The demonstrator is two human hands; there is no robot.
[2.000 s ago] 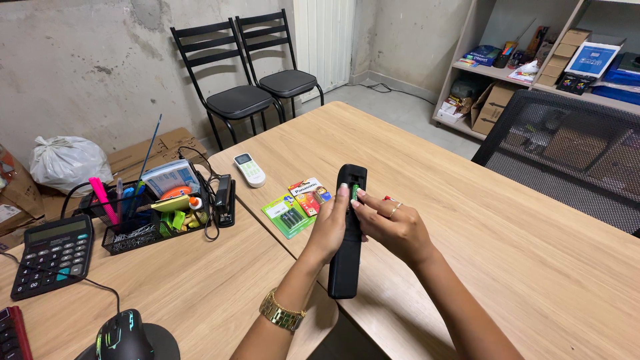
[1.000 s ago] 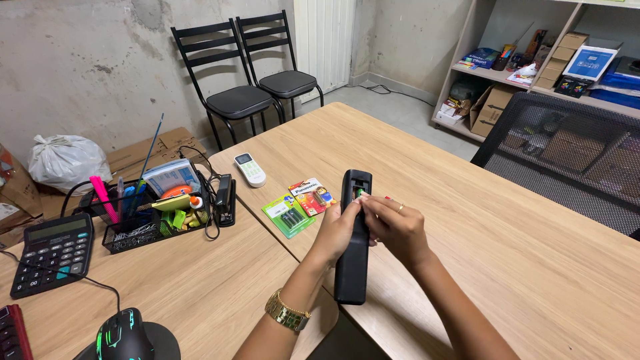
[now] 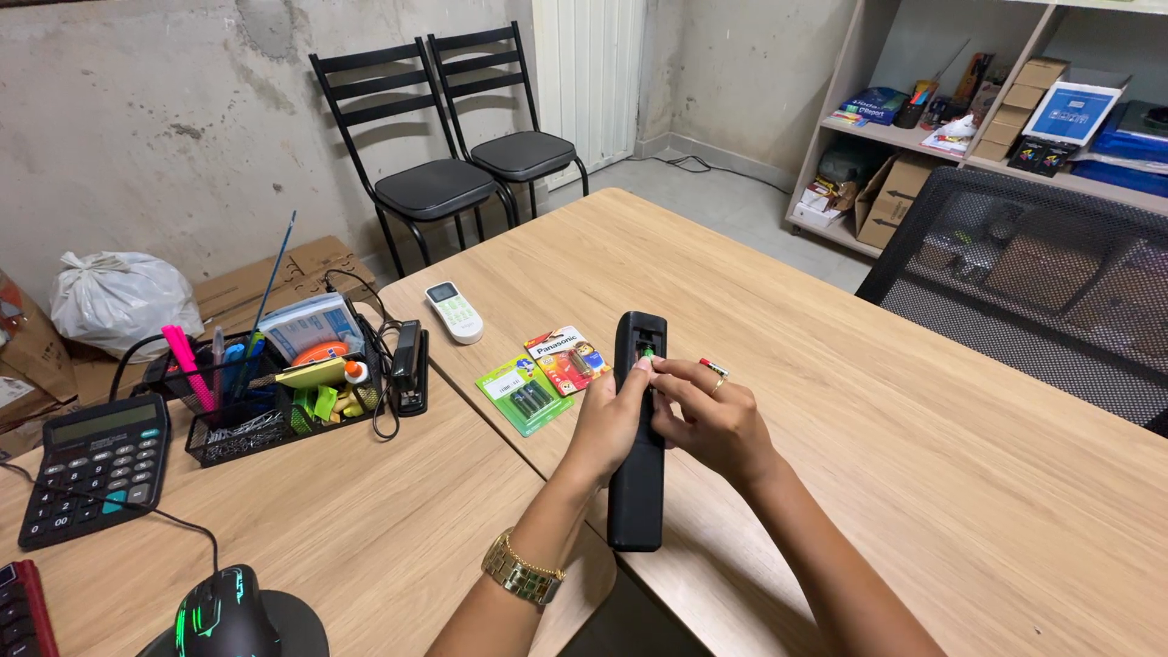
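My left hand [image 3: 610,422] grips a black remote control [image 3: 636,497] from its left side, its thumb near the battery compartment [image 3: 649,330] at the far end. A green battery [image 3: 649,350] shows in that compartment. The fingertips of my right hand [image 3: 712,411] touch the remote beside my left thumb. A red and green battery [image 3: 714,368] sticks out by the ringed finger of my right hand; how it is held is partly hidden. Left of the remote lie a green blister pack of batteries [image 3: 525,396] and a red Panasonic battery pack [image 3: 568,359].
A white remote control [image 3: 453,313] lies beyond the packs. At the left are a black mesh desk organizer [image 3: 239,443], a stapler [image 3: 410,368], a calculator [image 3: 96,467] and a mouse [image 3: 224,616]. A mesh-backed chair [image 3: 1031,301] stands at the right, two black chairs [image 3: 436,189] at the back.
The battery compartment, partly covered by my fingers a second ago, shows more. Both hands stay at the black remote. The things on the table have not moved.
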